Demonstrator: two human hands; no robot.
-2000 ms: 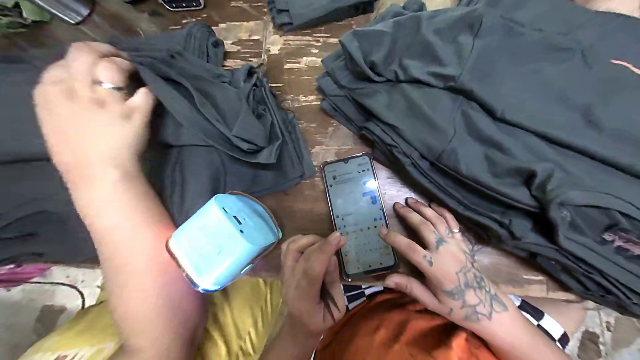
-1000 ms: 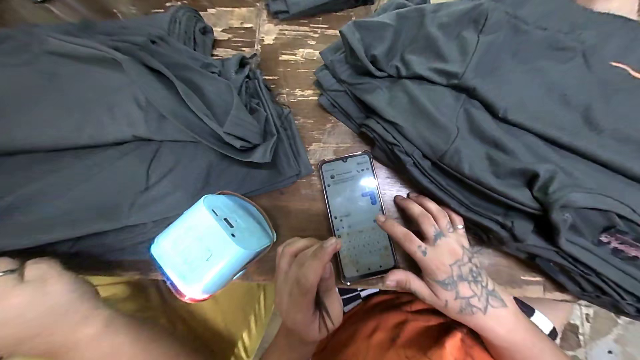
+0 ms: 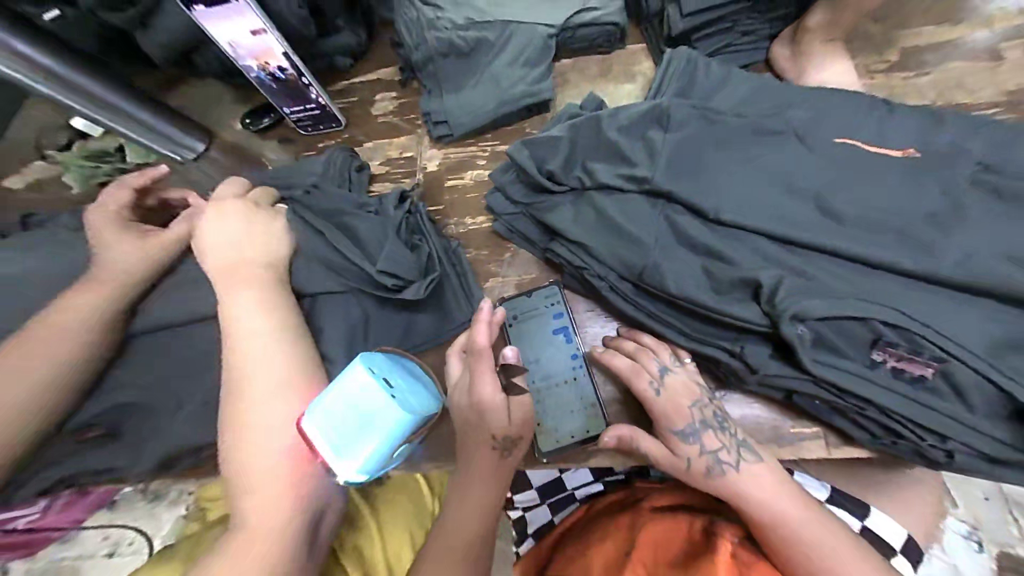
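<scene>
My left hand (image 3: 490, 384) is at the left edge of a smartphone (image 3: 556, 372) lying on the wooden table, its fingers raised. A small dark pointed object (image 3: 514, 379), partly hidden, is held in it. My right hand (image 3: 692, 420), tattooed, rests palm down with fingers spread along the phone's right edge, holding nothing. The phone's lit screen shows a chat and keyboard. To the left stands a light-blue portable device (image 3: 372, 416) with a strap. Dark grey garments (image 3: 760, 216) are piled beyond my right hand.
At the left, another person's two hands (image 3: 188, 224) pinch together over a dark garment pile (image 3: 352, 312). A second phone (image 3: 268, 68) leans near a dark tube (image 3: 104, 88). More folded garments (image 3: 488, 64) and a bare foot (image 3: 820, 56) are at the far side.
My left hand has lifted from the phone's keyboard to its left edge. The co-worker's hands have come together over the left pile; one was at the lower left a second ago. The view has tilted up.
</scene>
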